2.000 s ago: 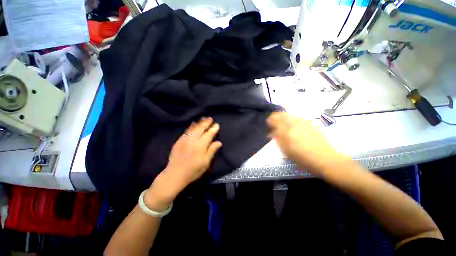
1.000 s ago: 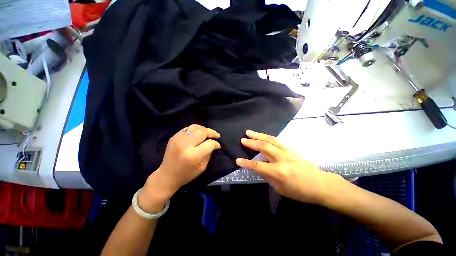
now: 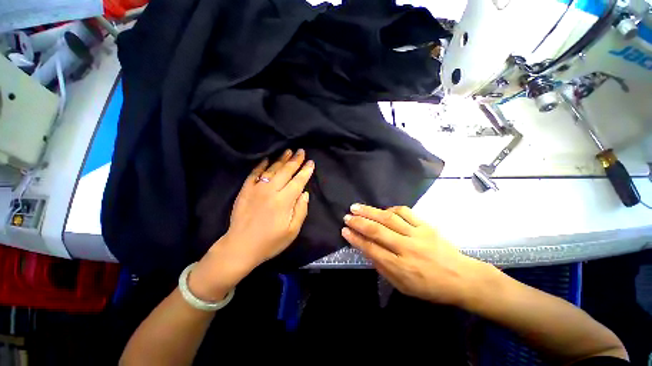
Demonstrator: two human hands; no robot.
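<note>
A large black garment piece (image 3: 357, 164) lies spread and wrinkled over the left of the machine bed, and hangs over the front table edge. My left hand (image 3: 268, 211), with a ring and a pale bangle on the wrist, lies flat on the cloth, fingers pointing away from me. My right hand (image 3: 400, 250) rests at the cloth's front edge, fingertips on it and pointing left. Neither hand grips the cloth. The white sewing machine head (image 3: 493, 50) stands behind the cloth's right end. The needle area is glaring and unclear.
A jointed metal guide (image 3: 500, 159) lies on the bed. A screwdriver (image 3: 618, 177) leans against the machine. A ruler strip (image 3: 543, 250) runs along the front edge. A second machine (image 3: 27, 118) and thread cones (image 3: 63, 58) are left. A red basket (image 3: 57, 282) and blue basket (image 3: 529, 343) are below.
My left hand has gone from pinched fingers to lying flat, further up the cloth. My right hand has drawn back from the cloth's right corner to its front edge. The view has shifted slightly.
</note>
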